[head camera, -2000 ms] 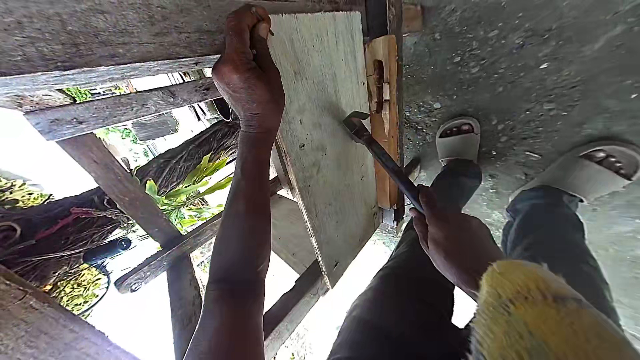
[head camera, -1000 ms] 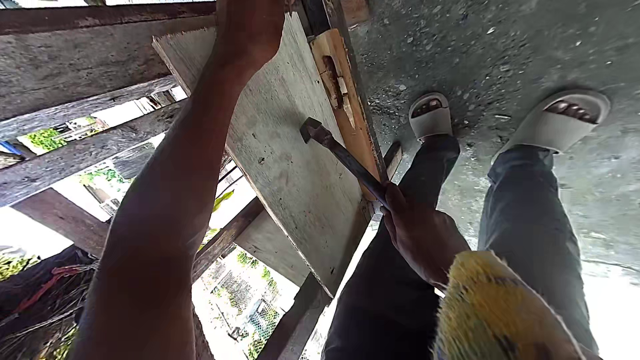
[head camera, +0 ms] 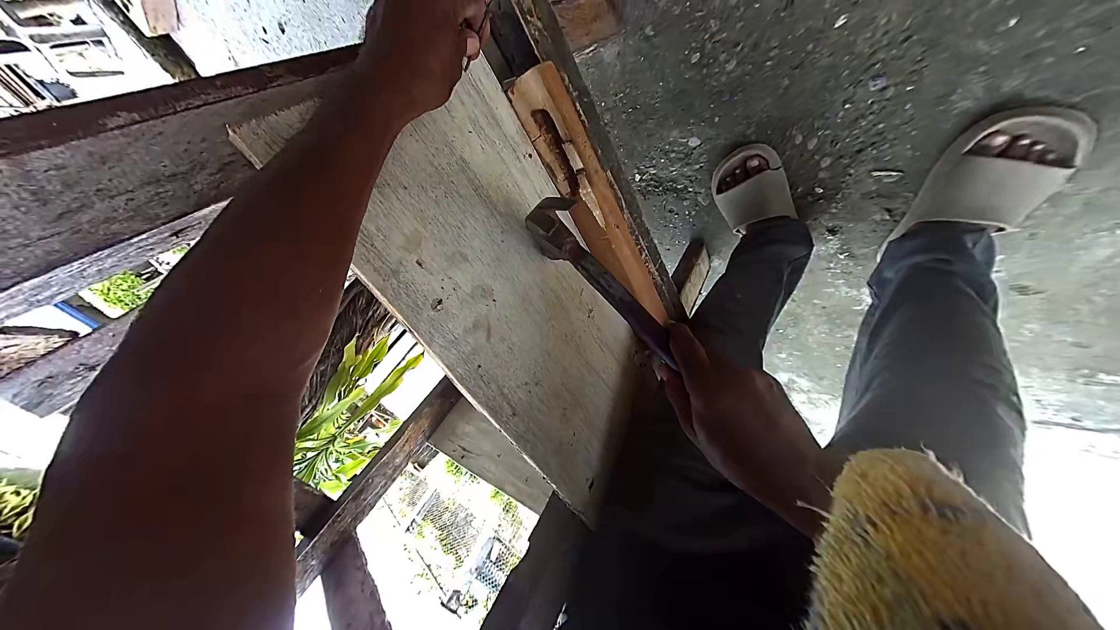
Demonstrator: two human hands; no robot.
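Note:
A claw hammer (head camera: 604,284) is in my right hand (head camera: 744,416), fingers closed round the lower handle. The hammer's head lies over the right edge of a pale, weathered wooden board (head camera: 499,297), near an orange-brown wooden piece (head camera: 604,210) with a long cut slot. Whether the hammer touches the board cannot be told. At the top, my left hand (head camera: 429,57) is at the upper end of the board with its fingers bent; what they grip is hidden. My left forearm covers part of the board's left side.
Weathered beams (head camera: 131,157) cross at the left, with gaps showing a green plant (head camera: 350,411) and wire mesh. My legs and slippers (head camera: 757,188) are on the rough concrete floor (head camera: 840,96). A short wood offcut (head camera: 691,276) is beside my leg.
The board's left corner, out of sight two seconds ago, shows beyond my left forearm. From one second ago, the hammer head has moved from over the board's face to its right edge. The view has shifted.

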